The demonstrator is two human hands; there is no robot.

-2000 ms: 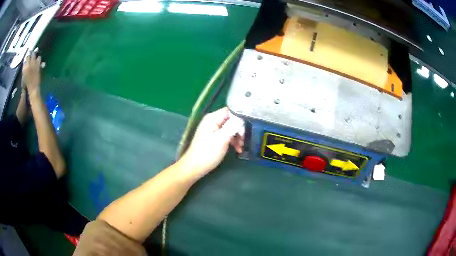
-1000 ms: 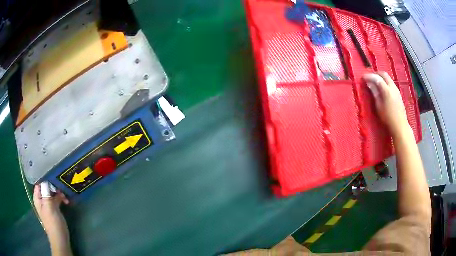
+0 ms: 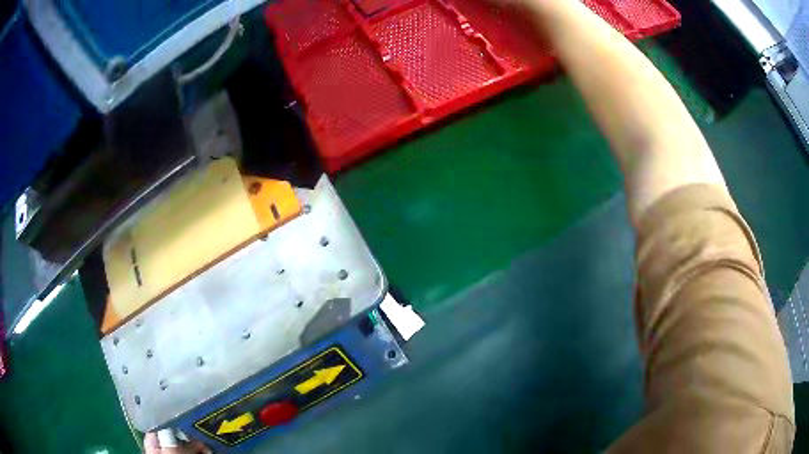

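The press's metal bed (image 3: pixel 239 332) bears the yellow-tan fixture (image 3: pixel 182 235) on its orange base, with no part seen on it. The dark upper plate (image 3: pixel 115 213) stands above and behind the fixture. My left hand (image 3: pixel 173 442) is at the press base's left front corner, cut off by the bottom edge; its fingers show only in part, one with a white finger cot. My right arm reaches up across a red tray (image 3: pixel 359 93); the hand is beyond the top edge. The tray's visible pockets hold no phone part, but a thin dark strip shows at the top edge.
The press base's front label has yellow arrows and a red emergency stop button (image 3: pixel 278 412). A white tag (image 3: pixel 402 317) hangs at its right. The blue press head (image 3: pixel 151 31) fills the top left. Glossy green bench and a duller mat (image 3: pixel 506 355) lie right of the press.
The view has shifted, with the press head now showing. Red tray now shows farther back, behind the press's right side. My right hand has gone out over the top edge; my left stays at the base corner.
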